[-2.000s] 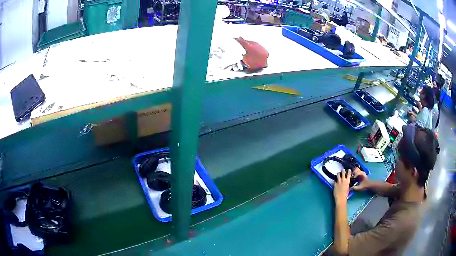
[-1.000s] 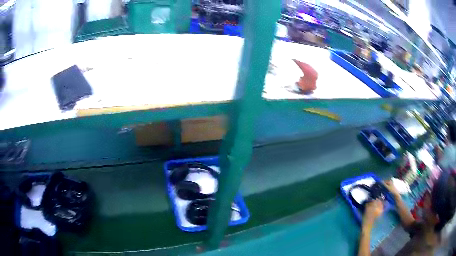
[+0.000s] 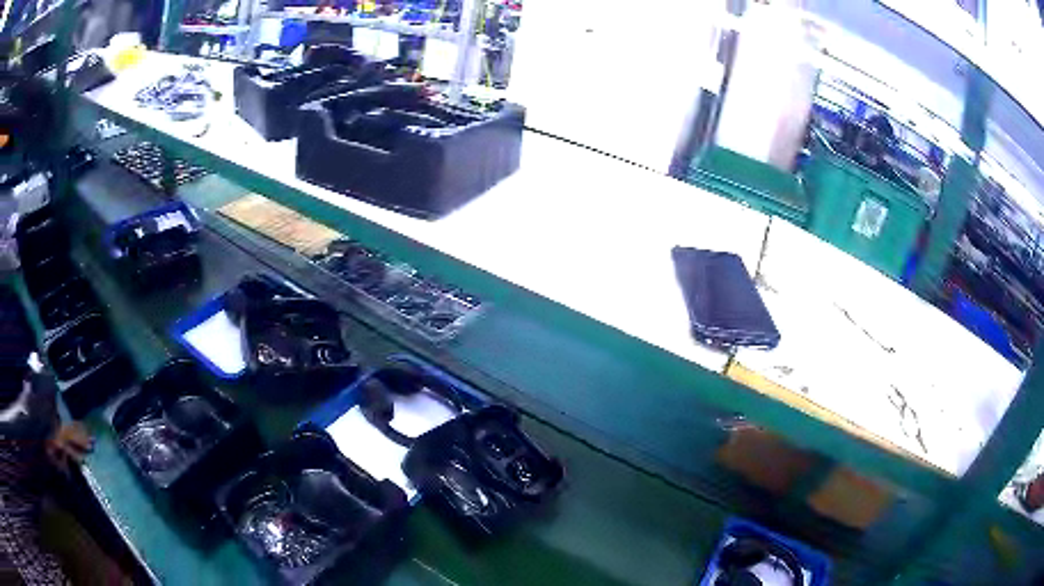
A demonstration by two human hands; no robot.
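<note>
Neither of my hands is in view. Nearest in front of me are black inner trays on the green line. One black inner tray at the lower middle holds a shiny bagged item. Another black inner tray stands left of it, also with clear shiny plastic inside. A third black inner tray rests partly on a blue tray. Black headphones lie on the white sheet in that blue tray. Another blue tray behind carries a black inner tray.
A white shelf holds stacked black trays and a black slab. A clear tray of small parts and cartons sit below it. Another person's hand is at the left edge. Headphones are cut off below.
The view has swung left along the line. The green post, orange-brown item and the person working at the right have left the view. Several black trays and the left part of the shelf now show.
</note>
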